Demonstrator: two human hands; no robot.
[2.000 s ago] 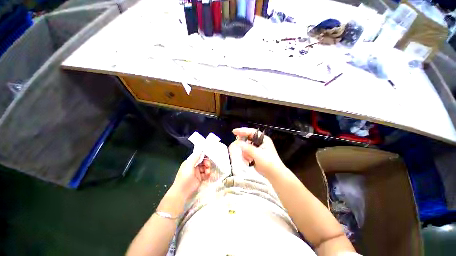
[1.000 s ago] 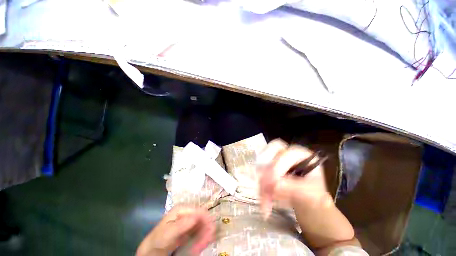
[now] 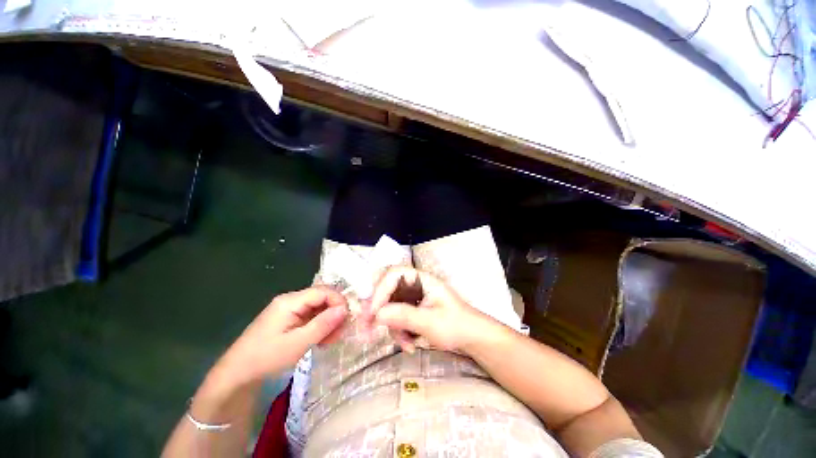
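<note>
The white fabric piece (image 3: 383,254) lies on my lap, with its lower part hidden behind my fingers. My left hand (image 3: 300,324) is over the lap, thumb and forefinger brought close together; nothing clear shows between them. My right hand (image 3: 420,311) is just beside it, fingers curled and fingertips nearly meeting those of the left hand. A dark patch shows inside its curled fingers; I cannot tell if it is the snips. No needle or thread can be made out.
The white table (image 3: 465,80) runs across the top, with a white strip (image 3: 259,80) hanging over its edge and red and dark threads (image 3: 786,118) at right. An open cardboard box (image 3: 684,344) stands at lower right. A grey cloth-sided bin (image 3: 49,170) is at left.
The blurred, separated hands have come together over the lap. The dark snips seen in the right hand no longer show clearly. The left hand held the white piece two seconds ago.
</note>
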